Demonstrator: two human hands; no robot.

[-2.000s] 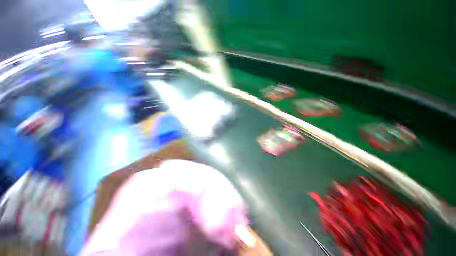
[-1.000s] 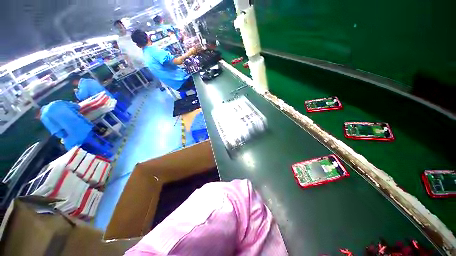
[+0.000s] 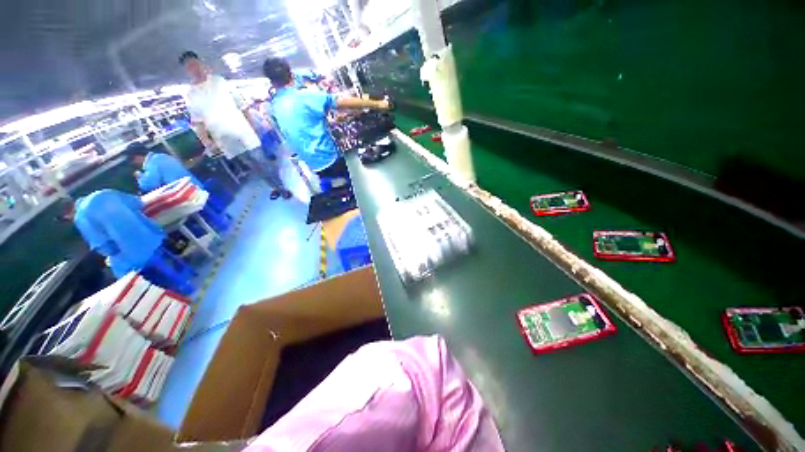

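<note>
A red-rimmed phone unit lies flat on the dark green bench, its green board and a silver area facing up. Several more units, one of them nearby, lie on the green conveyor beyond the pale, worn ridge. A few red slivers show at the bottom edge, mostly cut off. A pink sleeve reaches over the bench's near left edge. Neither of my hands is in the picture.
A whitish ribbed plastic tray lies on the bench. Open cartons stand on the floor at the left, near red-and-white stacks. A person in blue is at the bench's far end; others are at the left. A pale post stands by the ridge.
The view has steadied and shifted slightly, leaving less of the red heap visible. The far person in blue now has an arm stretched over the bench. The person in white shows more fully.
</note>
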